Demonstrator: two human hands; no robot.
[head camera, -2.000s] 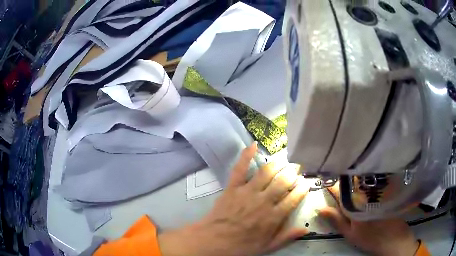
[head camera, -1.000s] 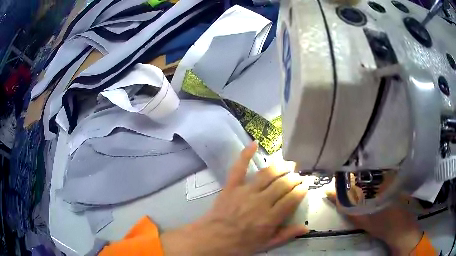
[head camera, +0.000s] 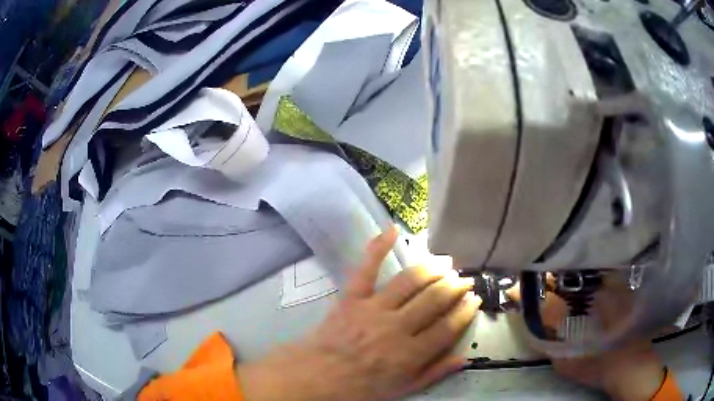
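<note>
The off-white sewing machine head (head camera: 485, 141) fills the right side. Its presser foot and needle area (head camera: 492, 288) is lit brightly underneath. My left hand (head camera: 376, 337) lies flat, palm down with fingers spread, on the end of a grey fabric strip (head camera: 325, 207), fingertips close to the presser foot. The strip runs up and left from under the hand. My right hand (head camera: 603, 356) is at the lower right, partly hidden behind the machine's clear guard (head camera: 658, 313); its fingertips reach near the needle, and whether it grips anything cannot be told.
Grey cut pieces (head camera: 188, 266) lie on the pale table (head camera: 211, 325) at left, with a white curled band (head camera: 243, 149) on them. Dark-edged strips (head camera: 188, 86) are heaped behind. A yellow-green patterned piece (head camera: 403, 196) and a white-grey piece (head camera: 344, 70) lie beside the machine head.
The whole view has shifted slightly, with the machine and fabrics a little further left. My right hand has drawn slightly down and away from the needle. My left hand stays flat on the strip.
</note>
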